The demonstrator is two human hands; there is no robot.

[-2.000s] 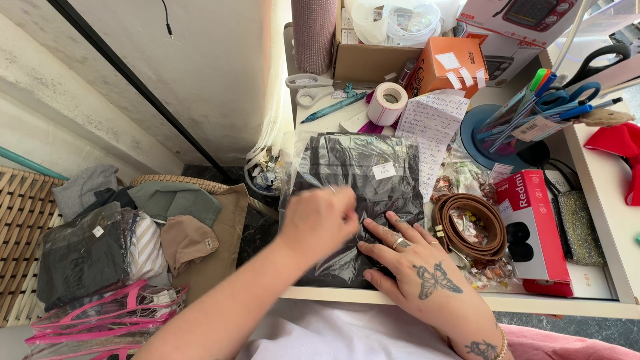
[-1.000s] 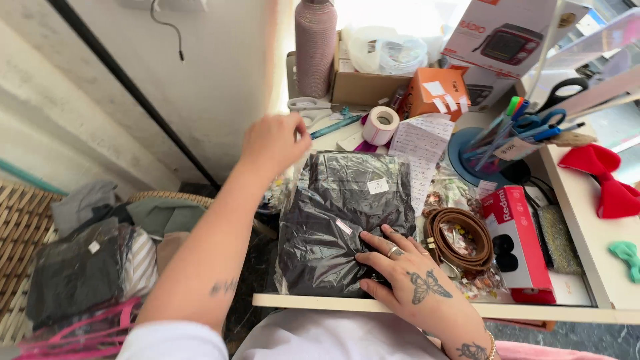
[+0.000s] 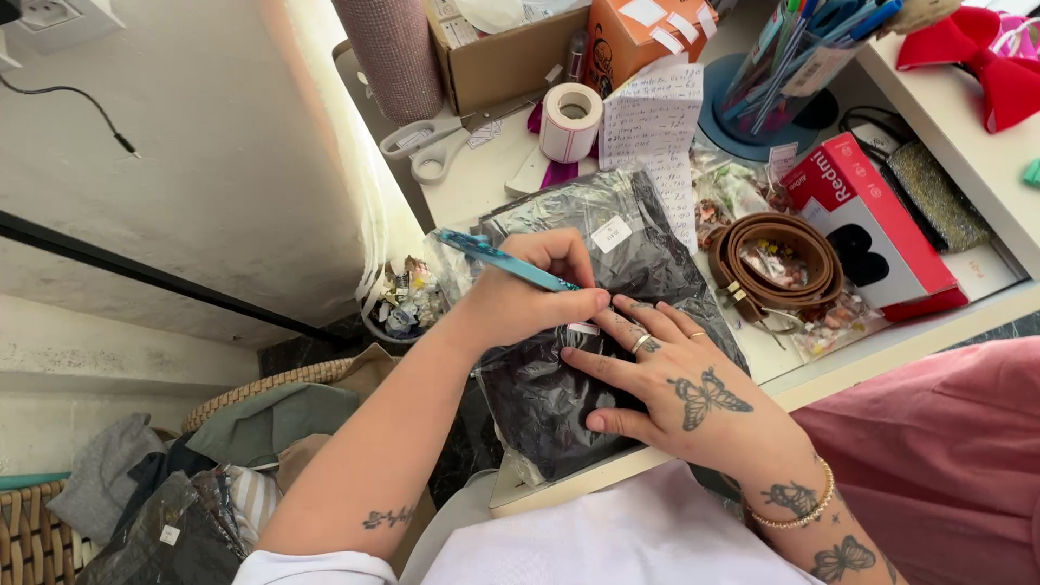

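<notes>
A clear plastic bag of folded black fabric (image 3: 540,414) lies slanted over the desk's front edge, with a white sticker (image 3: 611,234) on its upper part. My left hand (image 3: 528,301) grips a blue pen (image 3: 496,257) over the bag; its upper end points up and left, and the tip is hidden by my fingers. Flat on the bag, fingers spread, rests my right hand (image 3: 682,374), its fingertips close to my left thumb. Between the hands a second small label (image 3: 583,327) shows partly. Behind the bag stand a roll of labels (image 3: 571,122) and a handwritten paper list (image 3: 650,122).
Grey-handled scissors (image 3: 431,150), a cardboard box (image 3: 508,73) and an orange box (image 3: 601,49) are at the back. On the right are a coiled brown belt (image 3: 776,264), a red-and-white earbuds box (image 3: 873,223) and a pen cup (image 3: 780,89). Clothes fill a wicker basket (image 3: 268,390) at lower left.
My left hand has picked up the blue pen, which lay near the scissors two seconds ago, and come back over the bag. My right hand stays on the bag, now turned more slanted. The view has moved closer.
</notes>
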